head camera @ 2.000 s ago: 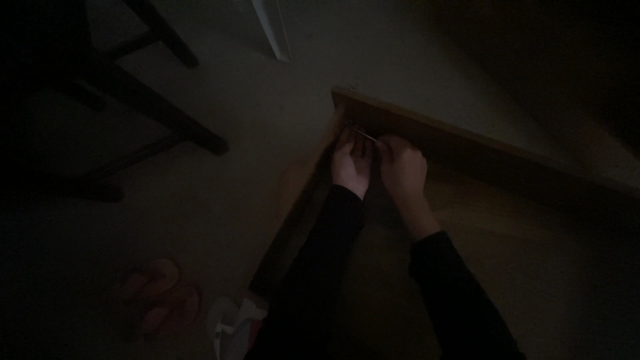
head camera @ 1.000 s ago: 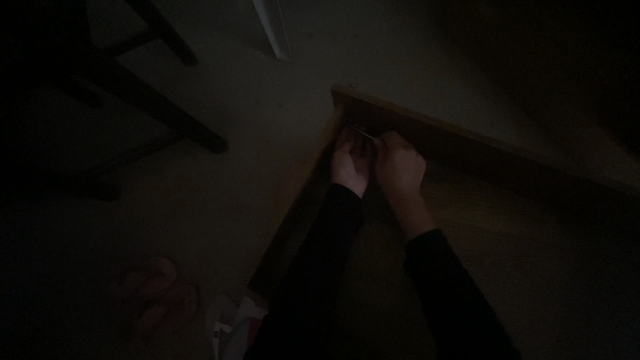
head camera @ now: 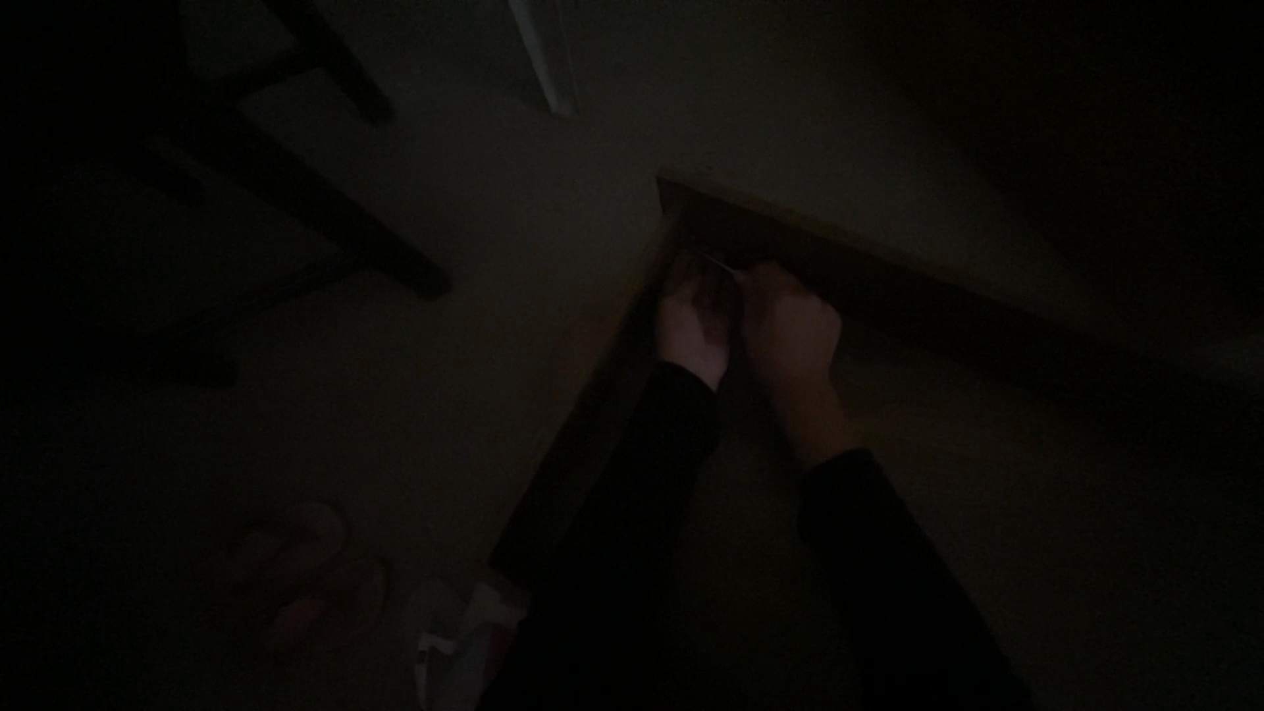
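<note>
In the dim head view, both of my hands are inside the corner of a wooden frame or shallow box (head camera: 820, 237). My right hand (head camera: 790, 321) is closed on a thin, light-coloured rod-like thing (head camera: 721, 263), whose kind I cannot tell. Just left of it, my left hand (head camera: 694, 316) lies by the corner with its palm partly turned up and its fingers bent. The thin thing's far end reaches over the left fingers. Darkness hides whether the left fingers touch or hold anything.
Dark furniture legs (head camera: 336, 212) stand at the upper left, and a narrow pale leg or bar (head camera: 541, 59) at the top. A pair of pinkish slippers (head camera: 316, 583) lies on the floor at the lower left, beside a white bag-like thing (head camera: 454, 642).
The view has grown darker. Both hands have stayed at the frame's corner, with the thin thing still in the right fingers.
</note>
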